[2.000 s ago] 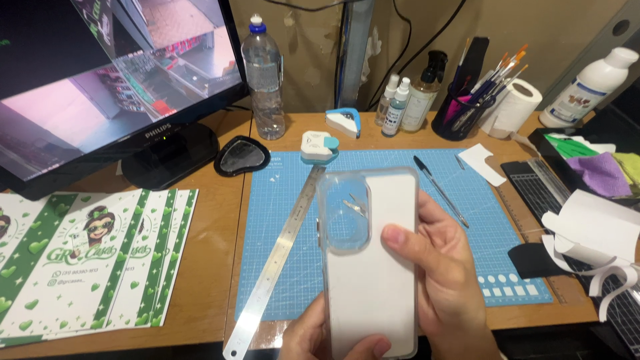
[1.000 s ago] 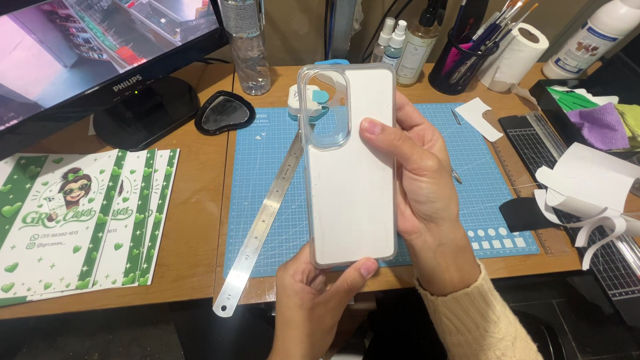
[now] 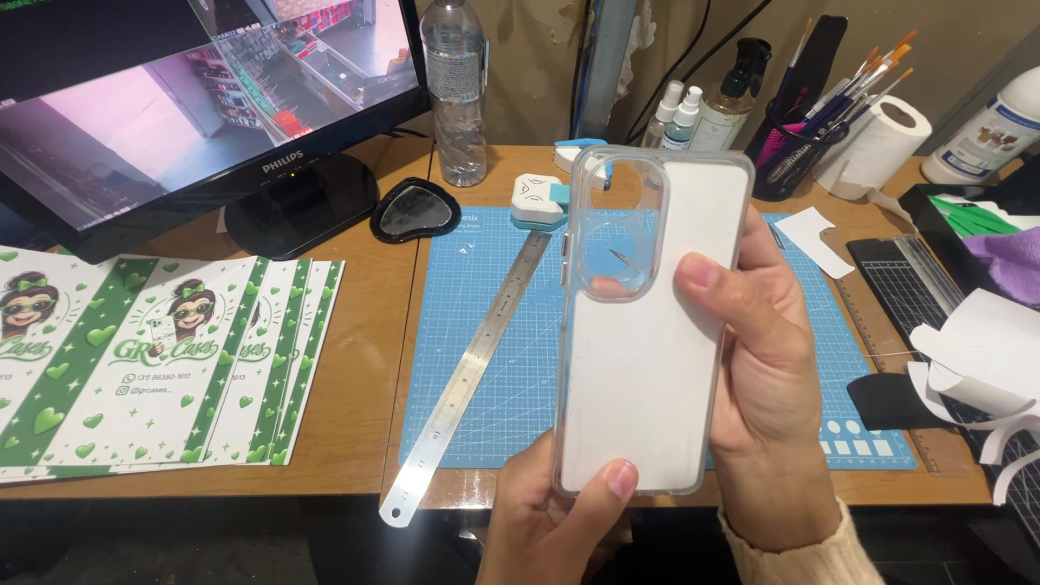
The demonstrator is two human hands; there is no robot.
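Observation:
A clear phone case (image 3: 569, 390) with a white insert (image 3: 642, 382) in its back stands nearly upright above the front of the blue cutting mat (image 3: 479, 284). My left hand (image 3: 552, 504) grips its lower left corner, thumb on the front of the lower edge. My right hand (image 3: 764, 349) holds its right side, thumb pressed on the white surface. Through the clear camera opening at the upper left, the mat and a pointed tip show. A steel ruler (image 3: 463, 382) lies diagonally on the mat, left of the case.
Behind the mat are a white-and-teal corner punch (image 3: 538, 199), a water bottle (image 3: 459, 97), spray bottles (image 3: 681, 118) and a brush cup (image 3: 784, 154). Printed green-and-white sheets (image 3: 179, 366) lie left below the monitor (image 3: 203, 106). At right are a paper trimmer (image 3: 910, 276) and white paper scraps (image 3: 987, 349).
Both hands have lifted the case from its lower place of two seconds ago. My left hand's thumb and grip at the bottom corner show more fully now.

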